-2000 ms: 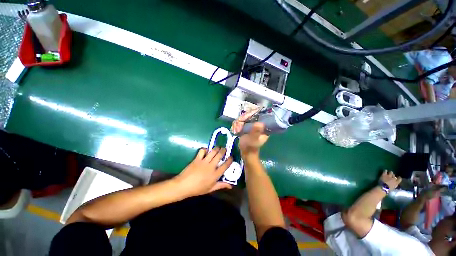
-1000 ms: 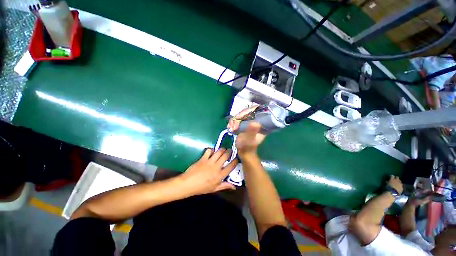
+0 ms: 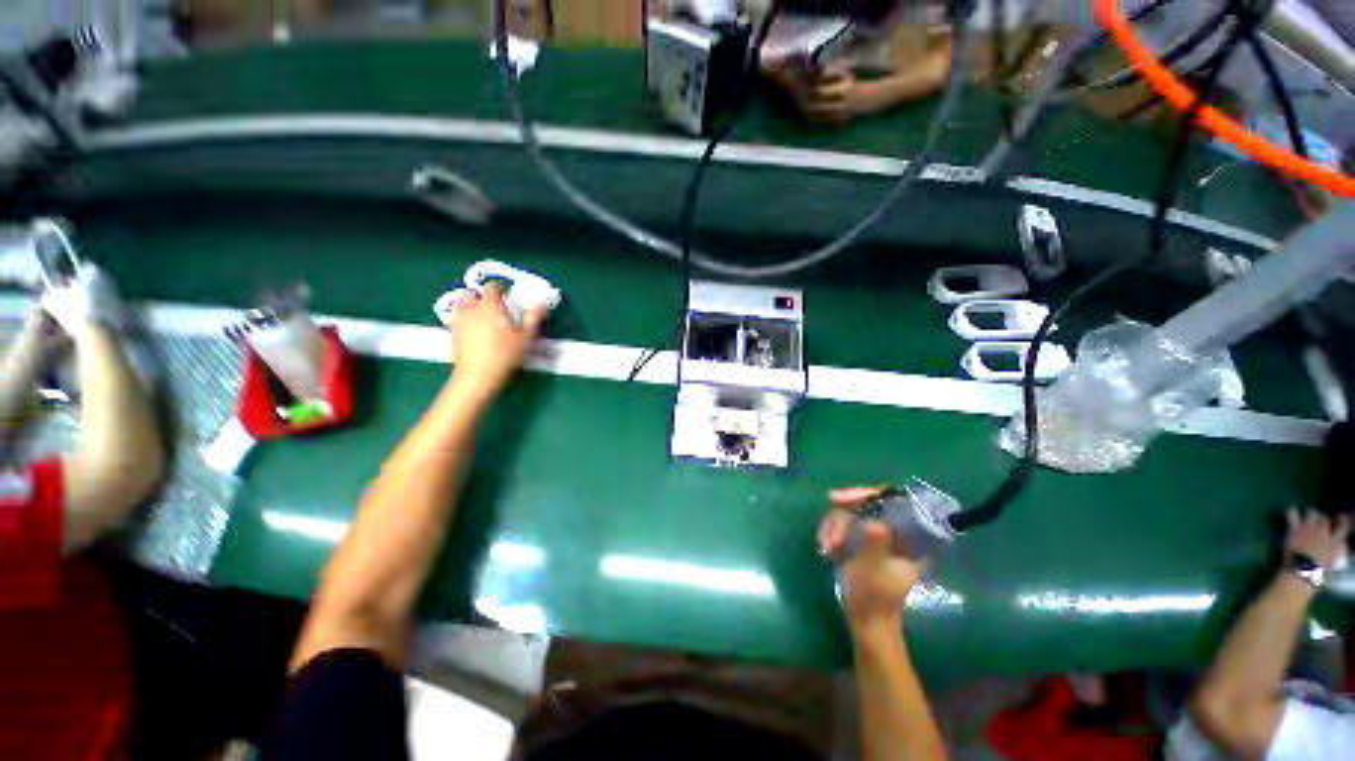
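My left hand (image 3: 492, 336) reaches far forward to the white strip, its fingers on a white plastic housing (image 3: 513, 283); part of the housing is hidden under the fingers. My right hand (image 3: 874, 556) is closed around the grey electric screwdriver (image 3: 918, 515), held above the green surface at right of centre, its black cable running up to the right. The silver-white screw feeder (image 3: 740, 364) stands between the hands, farther back than the right hand. No housing shows near the screwdriver.
Waiting housings (image 3: 1003, 318) lie back right beside a clear bag of small parts (image 3: 1097, 409) and a sloping grey post (image 3: 1263, 290). A red parts bin (image 3: 299, 390) stands left. An orange hose (image 3: 1211, 112) hangs overhead. Other people's arms show left (image 3: 112, 402), right and far side.
My left hand has moved from near my body forward and left to the white strip, and the housing with it. My right hand has drawn the screwdriver away from the feeder. The view has shifted.
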